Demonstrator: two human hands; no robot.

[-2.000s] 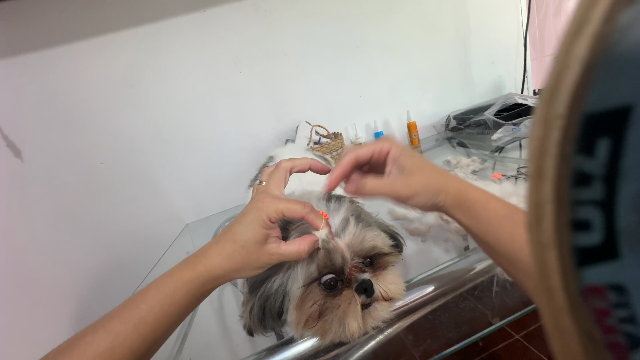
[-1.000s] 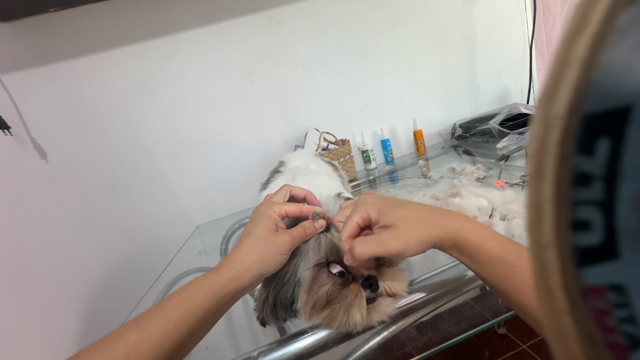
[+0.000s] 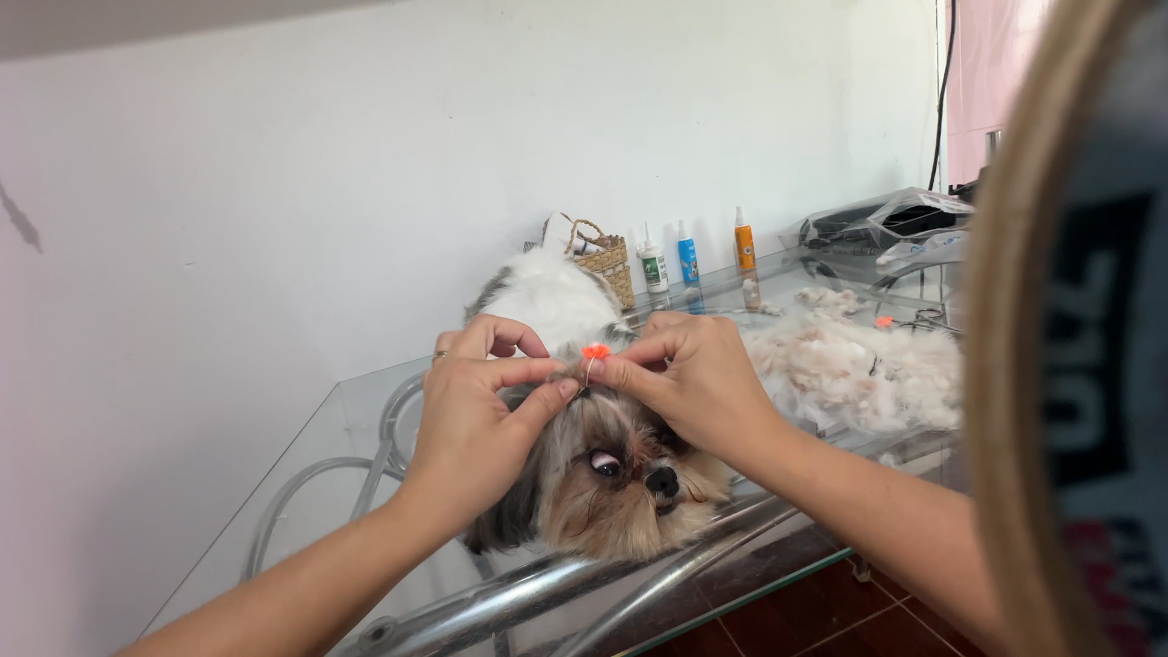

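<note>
A small long-haired dog (image 3: 620, 484) with a white back and a grey and tan head lies on a glass table, its face toward the table's near edge. On the crown of its head, my left hand (image 3: 484, 401) pinches a tuft of hair between thumb and forefinger. Opposite it, my right hand (image 3: 689, 374) grips a thin pale band with an orange bow (image 3: 596, 351) between thumb and forefinger. The band runs down to the tuft by the left fingertips. My fingers hide part of the tuft.
A pile of cut fur (image 3: 867, 374) lies on the glass table (image 3: 365, 401) at right, with another orange bow (image 3: 883, 322) by it. Behind stand a woven basket (image 3: 607, 265), a white bottle (image 3: 652, 265), a blue bottle (image 3: 687, 255) and an orange bottle (image 3: 745, 242). A large round-rimmed object (image 3: 1013, 328) blocks the right side.
Two seconds ago my right hand was apart from the tuft and the orange bow was by my left fingers. Now both hands meet at the tuft, with the bow by my right fingertips.
</note>
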